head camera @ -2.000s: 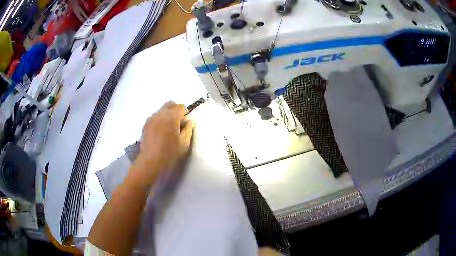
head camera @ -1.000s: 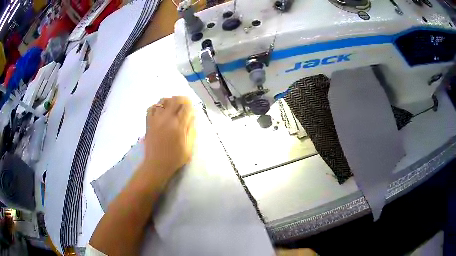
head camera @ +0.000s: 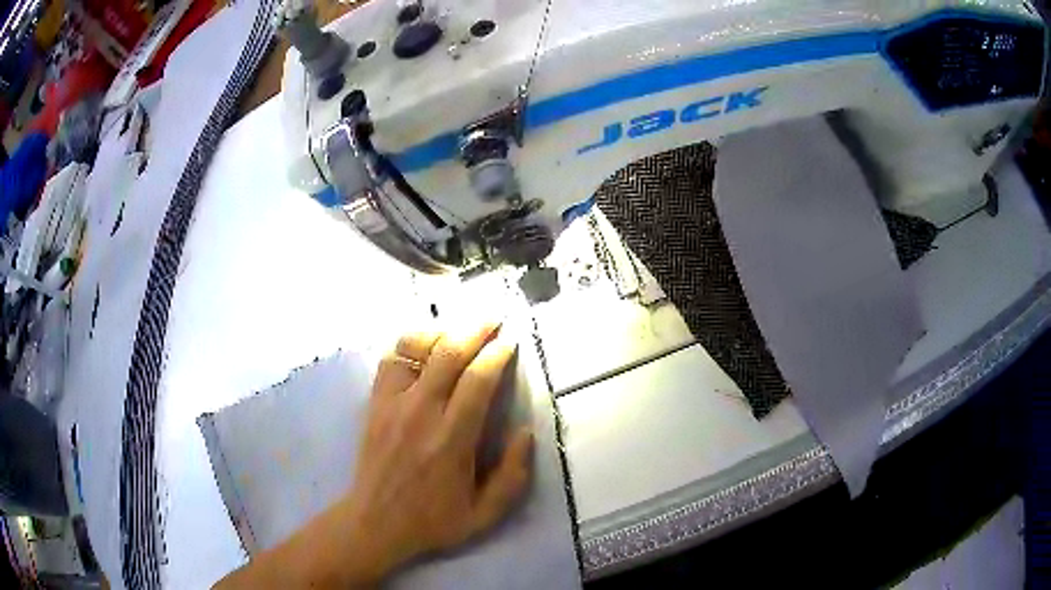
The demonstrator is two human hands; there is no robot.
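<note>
A pale garment panel (head camera: 305, 444) lies on the table left of and in front of the needle, its dark seam edge running from the presser foot toward the table's front edge. My left hand (head camera: 444, 444) lies palm down on this panel, fingers spread and pointing at the presser foot (head camera: 478, 271) of the white sewing machine (head camera: 715, 69). The glare hides the panel's edge at the needle. My right hand is not in view.
A herringbone piece (head camera: 697, 265) and a pale tapering piece (head camera: 813, 277) lie right of the needle, the pale one overhanging the front edge. Stacked cut panels (head camera: 150, 334) curve along the left. A measuring tape strip (head camera: 715, 513) runs along the front edge. A pale piece (head camera: 980, 559) shows below.
My left hand has moved toward me and turned flat, fingers spread. The panel lies flatter, its edge straighter below the needle. The view has shifted closer to the machine. The right-hand fingers at the bottom have left view.
</note>
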